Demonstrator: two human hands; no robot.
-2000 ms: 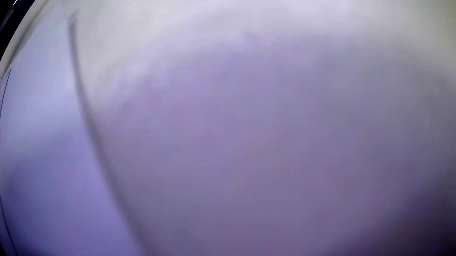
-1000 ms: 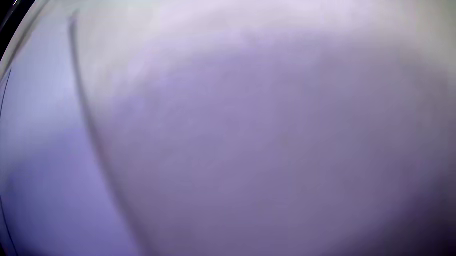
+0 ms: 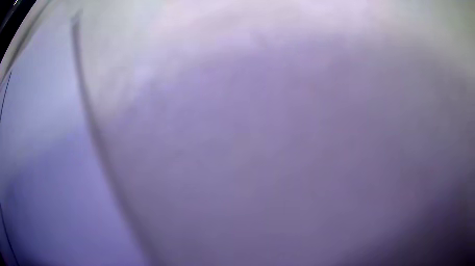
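A blurred pale violet-grey surface [image 3: 281,145] fills most of the head view, very close to the lens. I cannot tell what it is. A smoother blue-violet surface [image 3: 57,171] lies along the left side. A dark curved line [image 3: 99,140] runs between the two, from the upper left down to the bottom edge. My left hand and my right hand are not in view. No camera, tray or tool shows.
The top of the view is paler, whitish to faintly green at the right. The lower right corner is dark. A black area [image 3: 7,31] with a pale curved edge beside it shows at the upper left corner. Nothing else can be made out.
The soft light and shade on the large surface shift slightly, and the top looks a little pinker than two seconds ago. The dark curved line stays in place.
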